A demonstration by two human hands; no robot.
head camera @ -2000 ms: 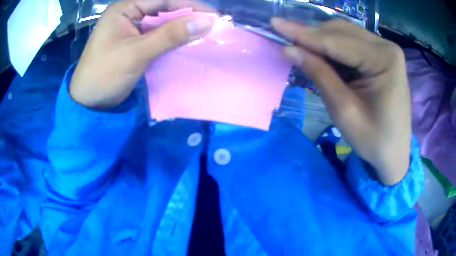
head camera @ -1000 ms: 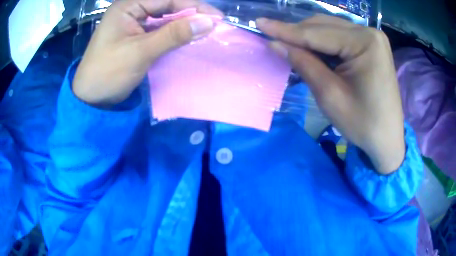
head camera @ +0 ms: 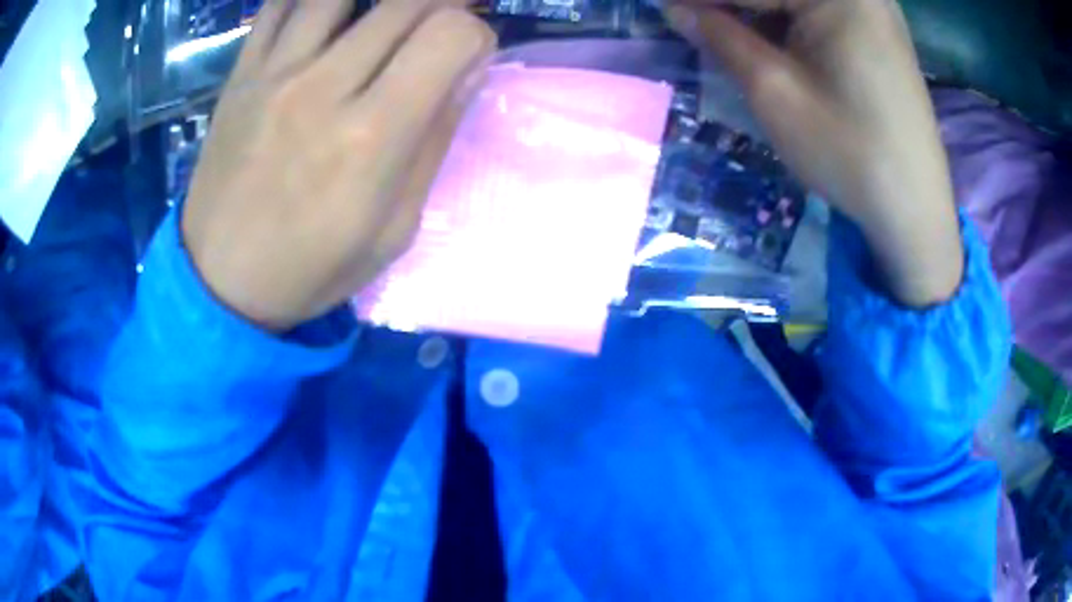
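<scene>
The pink sheet (head camera: 535,212) hangs below my left hand (head camera: 335,153), a shiny clear film over its upper part. My left hand shows its back, with the sheet's left edge under the curled fingers. My right hand (head camera: 811,106) is at the top right, its fingertips near the upper picture edge and partly cut off. No tool can be made out in it. A clear blister tray (head camera: 705,303) with dark circuit boards (head camera: 723,194) lies behind and right of the sheet.
A white sheet (head camera: 47,112) is at the upper left. More boards (head camera: 188,147) show left of my left hand. A person's purple sleeve (head camera: 1017,212) is at the right, with a green strip (head camera: 1040,388) below it. My blue smock fills the lower part.
My left hand has turned back-up and come lower. The pink sheet has tilted and moved slightly down. My right hand has moved up, away from the sheet. More of the tray and boards shows.
</scene>
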